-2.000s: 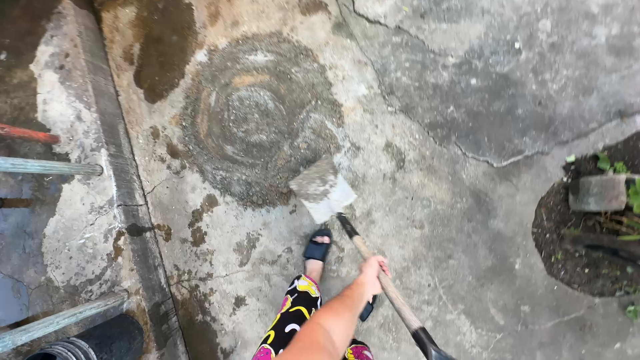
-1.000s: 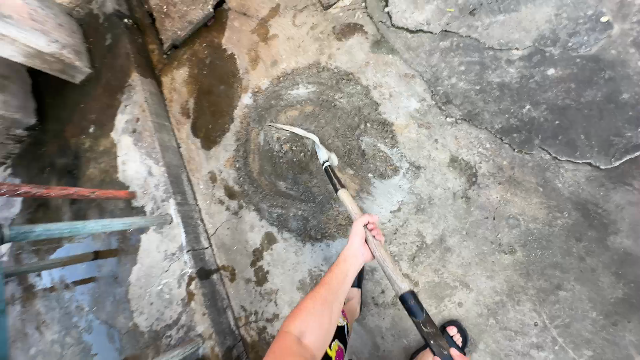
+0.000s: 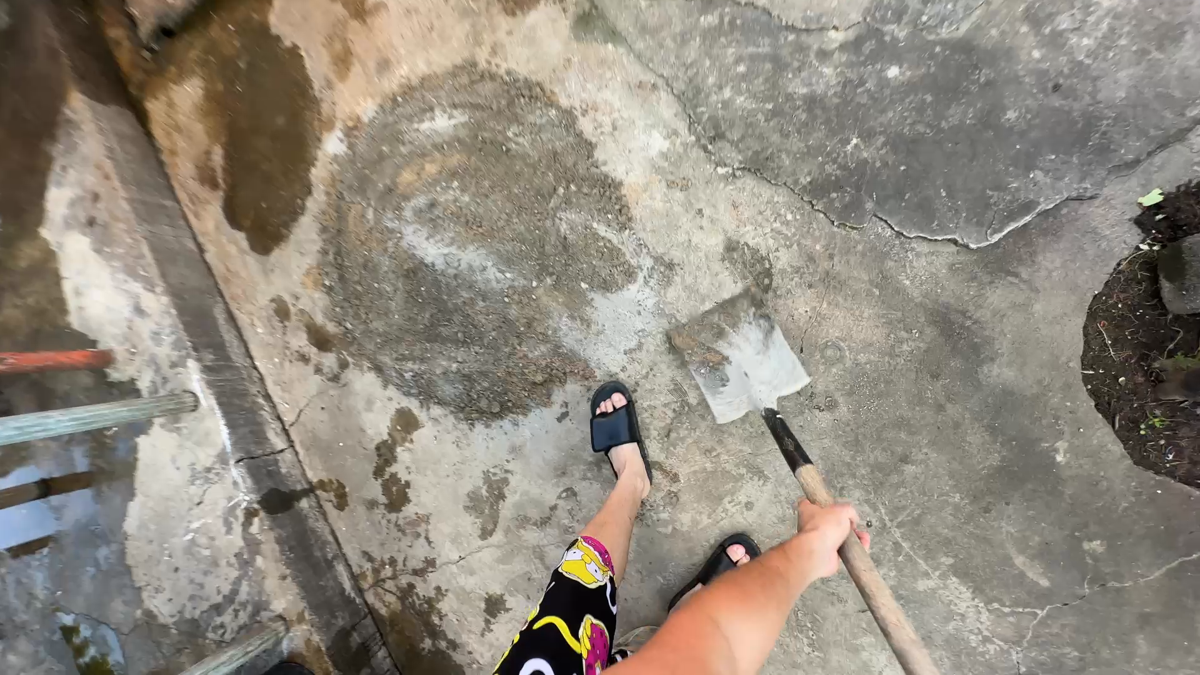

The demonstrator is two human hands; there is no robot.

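Observation:
My left hand is closed around the wooden shaft of a shovel, right of my feet. Wet grey-brown residue coats the upper left of its square metal blade; the rest looks pale. The blade is over the concrete, just right of a round, flattened heap of gritty grey-brown mix. Pale grey streaks mark the heap's middle and lower right side. My right hand is out of view, as is the far end of the shaft.
My feet in black slides stand below the heap. A low concrete ledge runs down the left, with a red bar and a greenish pole beyond it. Cracked concrete lies at the upper right; a soil bed is at the right edge.
One second ago the blade was tilted on edge over the heap; now it is off to the heap's right with its broad face showing. My left hand has stayed on the shaft.

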